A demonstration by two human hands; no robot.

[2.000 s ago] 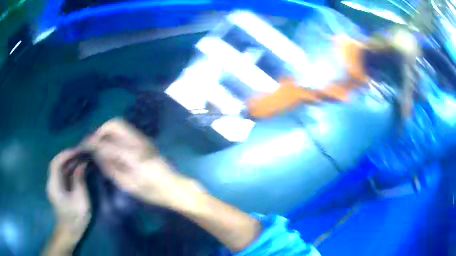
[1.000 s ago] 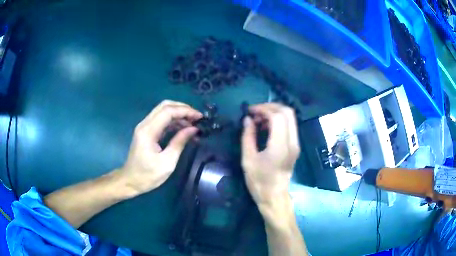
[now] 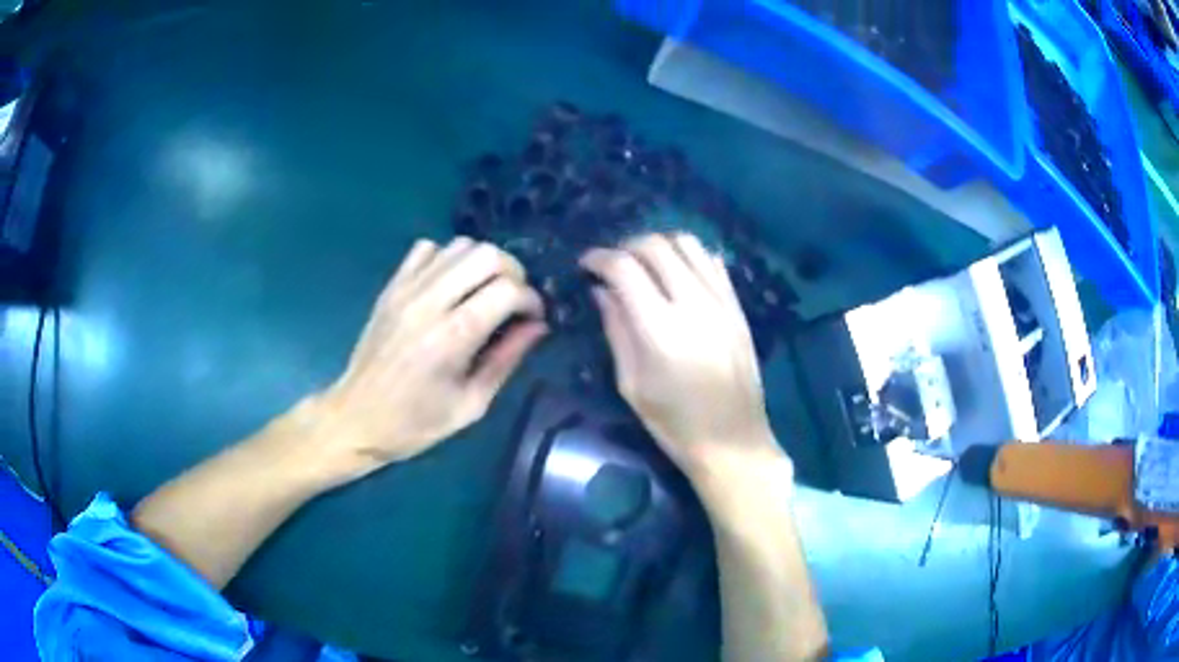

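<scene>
My left hand [image 3: 446,343] is bare, with fingers curled at the near edge of a loose heap of small black ring parts [image 3: 550,175]. My right hand [image 3: 679,336] is bare, palm down, with fingertips among the small dark parts. A few small parts lie between the two hands; whether either hand holds one is hidden or blurred. The black moulded housing [image 3: 588,530] lies just below the hands, with a round opening and a squarish opening.
The white-topped screw feeder [image 3: 976,336] stands at the right, with the orange electric screwdriver [image 3: 1067,476] pointing at it. Blue bins [image 3: 892,91] of dark parts are at upper right. A black box [image 3: 26,181] and cables are at left.
Both hands have moved slightly up and closer together into the parts. The right hand has turned palm down over the heap. The near parts are now more spread between the hands.
</scene>
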